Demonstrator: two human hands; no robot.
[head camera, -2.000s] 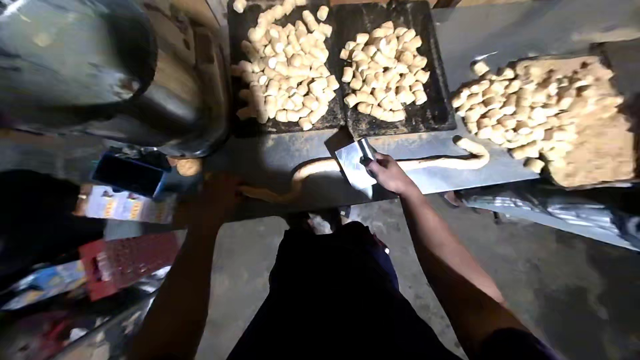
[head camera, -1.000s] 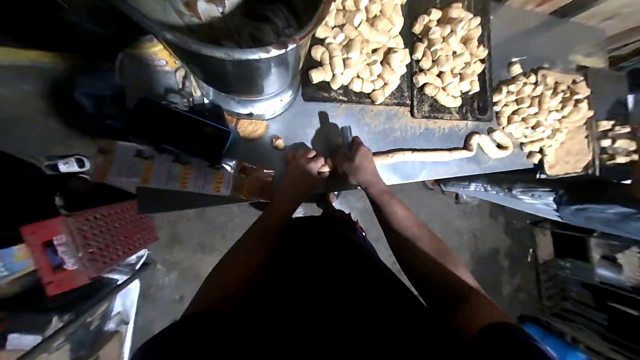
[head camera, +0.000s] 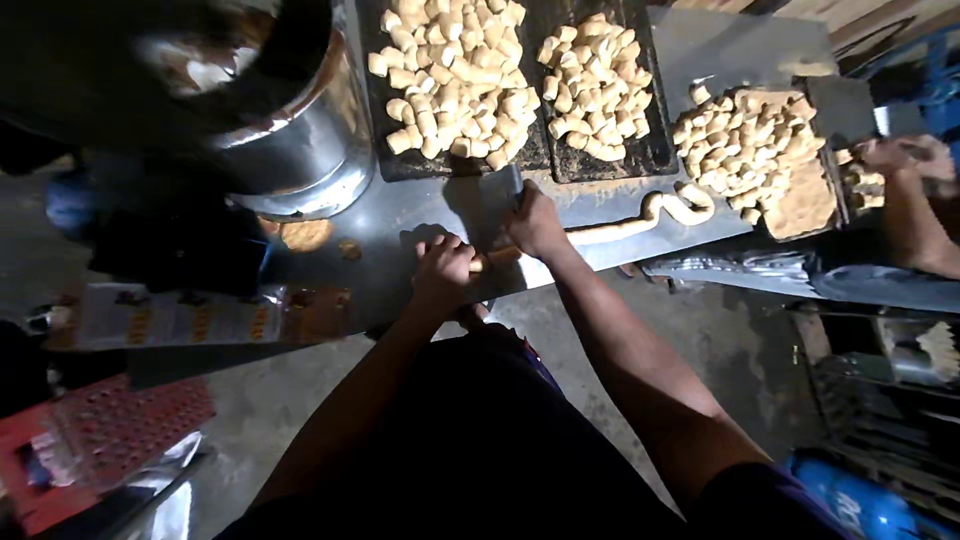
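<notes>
A long dough rope (head camera: 611, 232) lies along the metal table, its right end curled into a loop. My right hand (head camera: 534, 223) grips a dough scraper (head camera: 516, 183), held upright across the rope's left part. Just left of it, my left hand (head camera: 443, 271) rests over the left end of the dough, with a short piece showing by its fingers; whether it grips the dough is hidden. Behind my hands, cut dough pieces are heaped on a dark tray (head camera: 459, 166) and on a second dark tray (head camera: 615, 171). More cut pieces (head camera: 739, 150) lie at the right on a flour-dusted board.
A large metal pot (head camera: 300, 165) stands at the left, beside flat round dough pieces (head camera: 306, 235). Printed plastic packaging (head camera: 180, 315) lies near the table's left edge, above a red crate (head camera: 112, 427). At the far right are another person's hands (head camera: 909, 154) by a further tray.
Two seconds ago my hands were apart; now they are close together at the rope's left part. The scraper, flat-on earlier, now stands upright. The view has shifted.
</notes>
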